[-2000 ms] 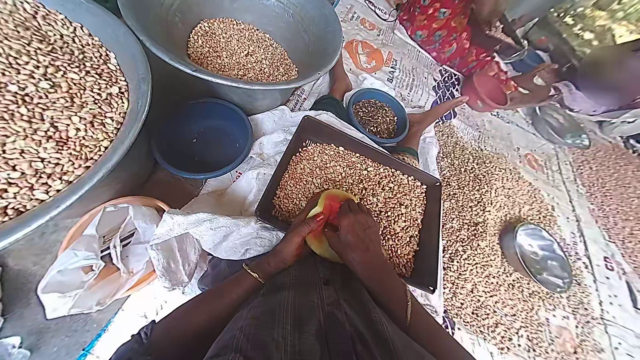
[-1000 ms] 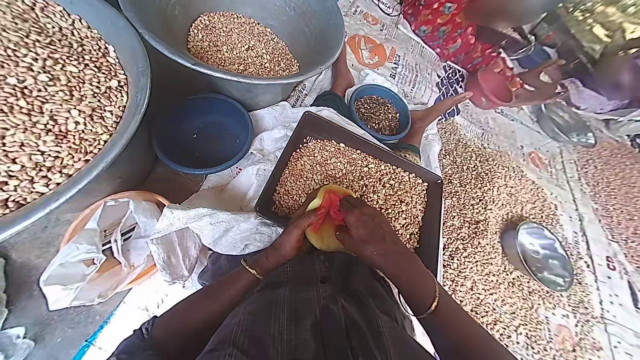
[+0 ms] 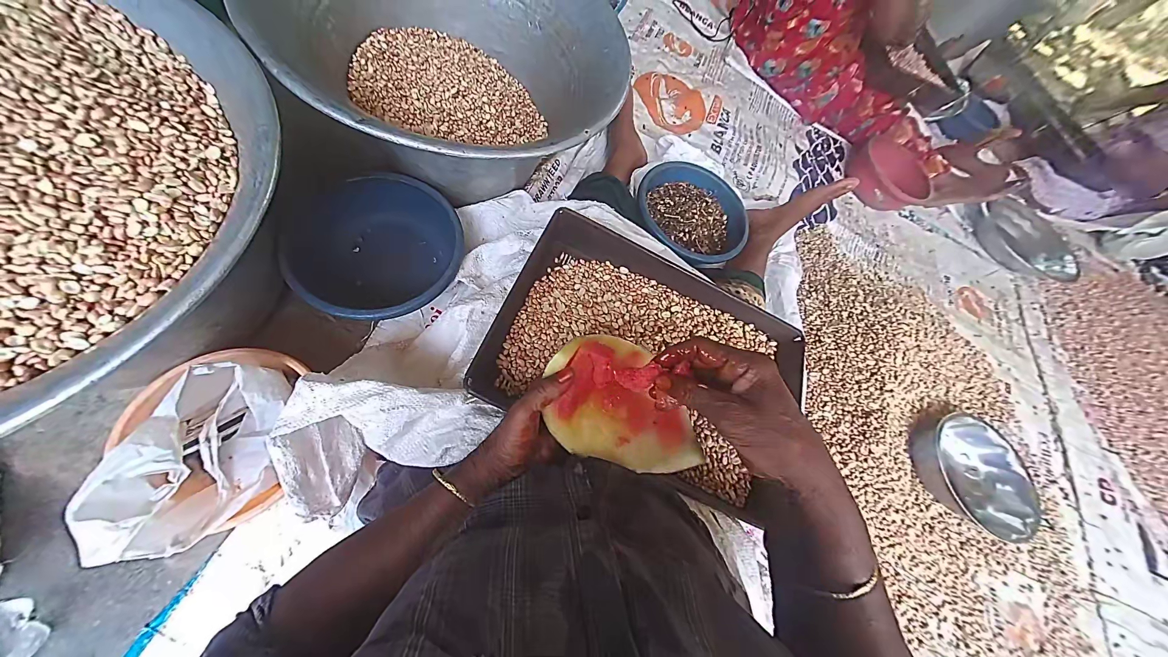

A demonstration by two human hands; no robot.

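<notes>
A piece of watermelon rind with red flesh is held above a dark rectangular tray of shelled nuts or beans. My left hand grips the rind's left edge, fingers partly hidden beneath it. At its right side, my right hand pinches a bit of the red flesh between thumb and fingers. The tray lies across my lap on white woven sacking.
Large metal tubs of nuts or beans stand at upper left, near a blue basin. A blue bowl of debris sits beyond the tray. A steel bowl rests on spread nuts or beans. Another person's hand is near a red bowl.
The watermelon piece has tipped, so more of its inner face shows. My right hand has drawn away from its middle to the right, with red flesh at the fingertips.
</notes>
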